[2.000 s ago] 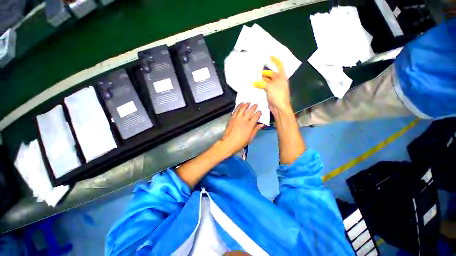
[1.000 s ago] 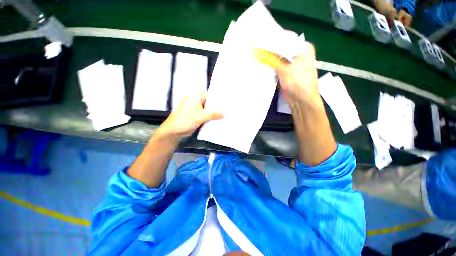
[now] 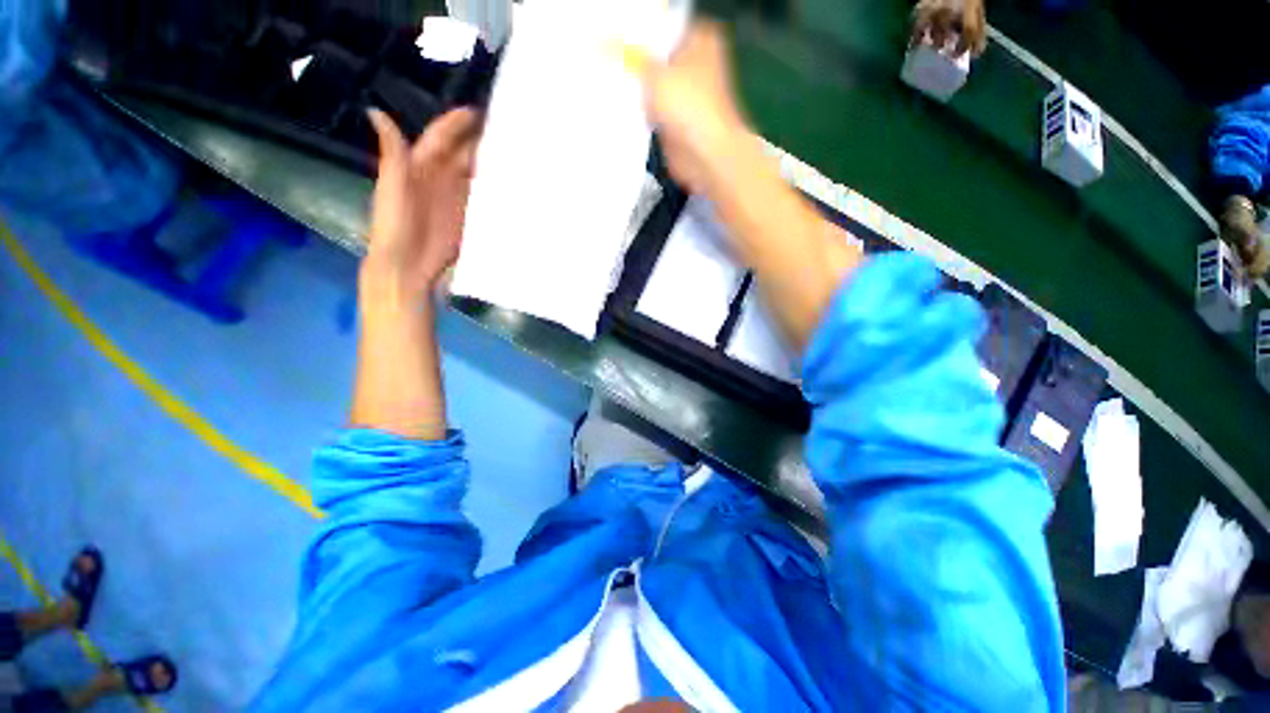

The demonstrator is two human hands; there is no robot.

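A large stack of white sleeve sheets [image 3: 557, 167] hangs in front of me over the bench edge. My right hand [image 3: 692, 98], with a blurred yellow finger cot, holds it near its upper right corner. My left hand [image 3: 422, 195] is beside its left edge, fingers spread, holding nothing visible. Behind my right forearm, a black phone tray [image 3: 655, 337] shows white-covered slots [image 3: 692, 273]. Further right are dark grey smartphones [image 3: 1054, 425] with white labels, partly hidden by my sleeve.
Loose white sleeves [image 3: 1114, 488] and another pile [image 3: 1205, 578] lie at the right. Black trays [image 3: 251, 63] are at upper left. White boxes [image 3: 1072, 135] stand along the green belt [image 3: 891, 153], with other people's hands at two. A blue stool [image 3: 195, 265] and someone's feet are at left.
The view has turned left along the bench. The white stack has moved left with my right hand. My left hand has let go of its lower left edge and opened.
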